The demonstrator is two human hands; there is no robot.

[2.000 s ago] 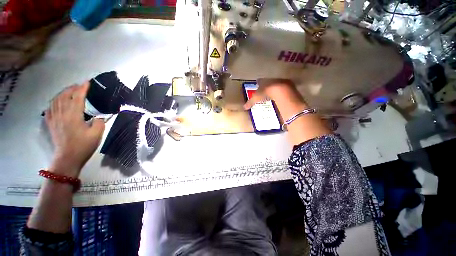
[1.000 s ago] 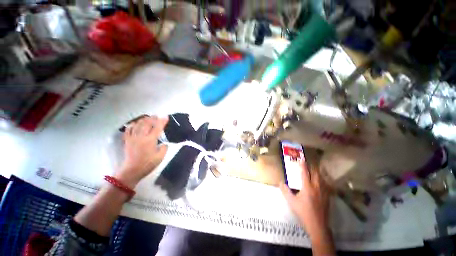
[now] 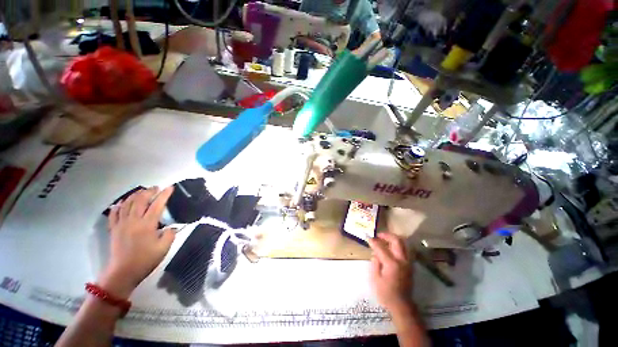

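Dark striped cut pieces [image 3: 192, 261] lie on the white table at the left of the needle area, with a white strip [image 3: 218, 254] curling over them. My left hand [image 3: 139, 234] rests on the left end of the dark pieces, fingers slightly spread; what is under the palm is hidden. A smartphone [image 3: 360, 220] with a lit screen lies on the machine bed below the HIKARI lettering. My right hand [image 3: 391, 268] is at the phone's lower right corner, fingertips near its edge, not closed around it. The cream sewing machine head [image 3: 434, 196] stands behind the phone.
A blue lamp [image 3: 235, 137] and a green tapered holder [image 3: 332, 88] stick up behind the needle area. A red plastic bag [image 3: 107, 76] sits at the table's back left. Thread cones [image 3: 283, 62] and a person [image 3: 345, 17] at another machine are behind. A blue basket [image 3: 27, 331] is at the lower left.
The view has tilted up and shows more of the workshop behind. My right hand has drawn back from the phone's screen to its lower edge. My left hand stays on the dark pieces.
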